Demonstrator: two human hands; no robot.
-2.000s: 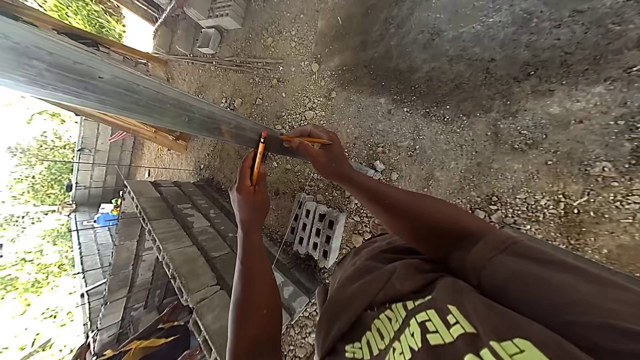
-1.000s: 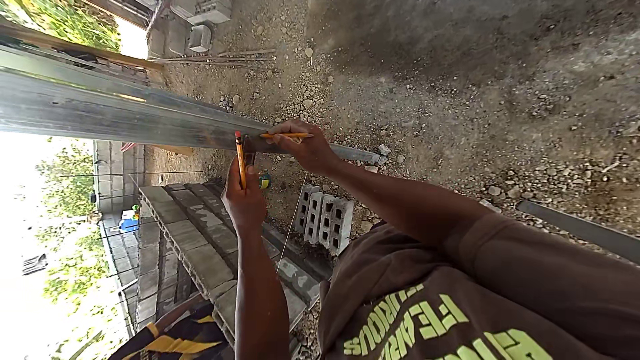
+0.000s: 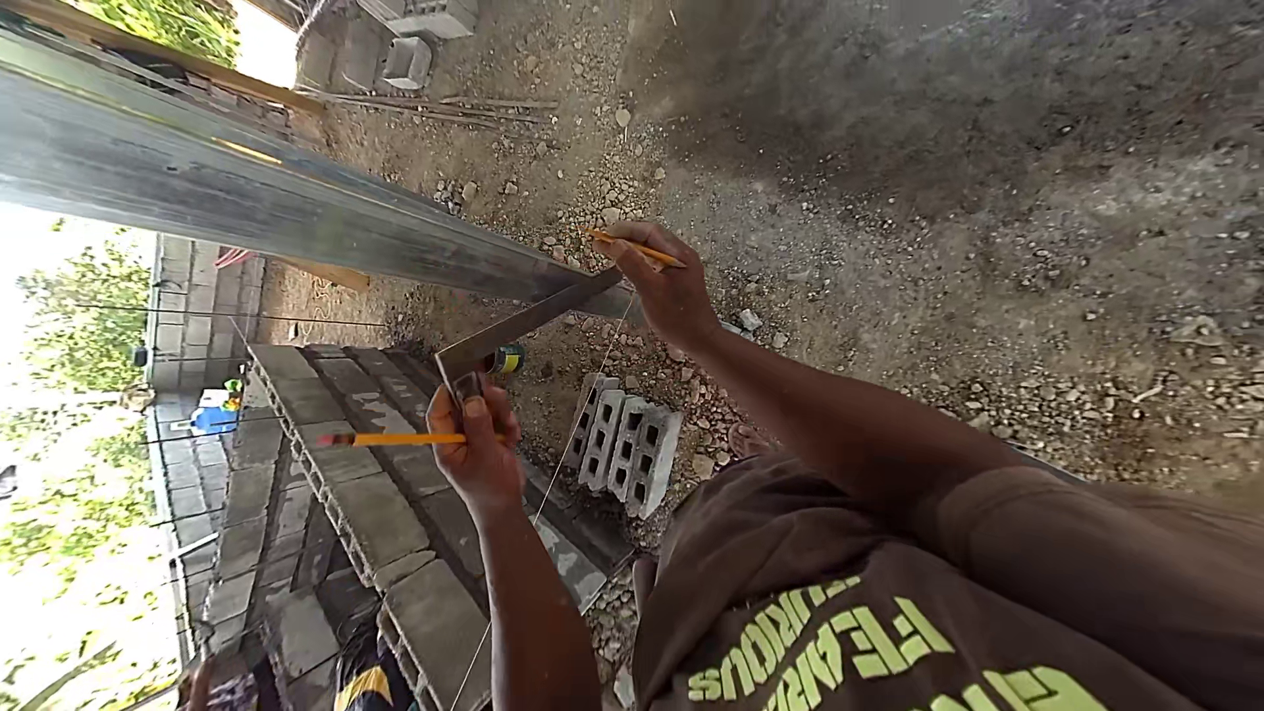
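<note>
My left hand (image 3: 479, 439) is closed around the short arm of a metal square (image 3: 528, 321), with a yellow pencil (image 3: 395, 438) under the thumb, its eraser end pointing left. The square's long blade slants up to the right, and its far end crosses the long galvanized metal profile (image 3: 395, 227). Beside that end is my right hand (image 3: 667, 286), whose fingers grip a second yellow pencil (image 3: 642, 247). Whether the right fingers also press the blade is unclear. A thin string (image 3: 563, 459) runs down from near the right hand.
Hollow concrete blocks (image 3: 627, 444) stand on gravelly ground below the hands. A block wall (image 3: 370, 504) runs along the lower left, with black and yellow cloth (image 3: 365, 686) beside it. A small can (image 3: 507, 357) sits behind the square. More blocks (image 3: 407, 62) and thin rods (image 3: 474, 107) lie at the top.
My left hand has moved away from the metal profile and turned, so its pencil lies sideways instead of upright. The square's blade now shows plainly between my hands.
</note>
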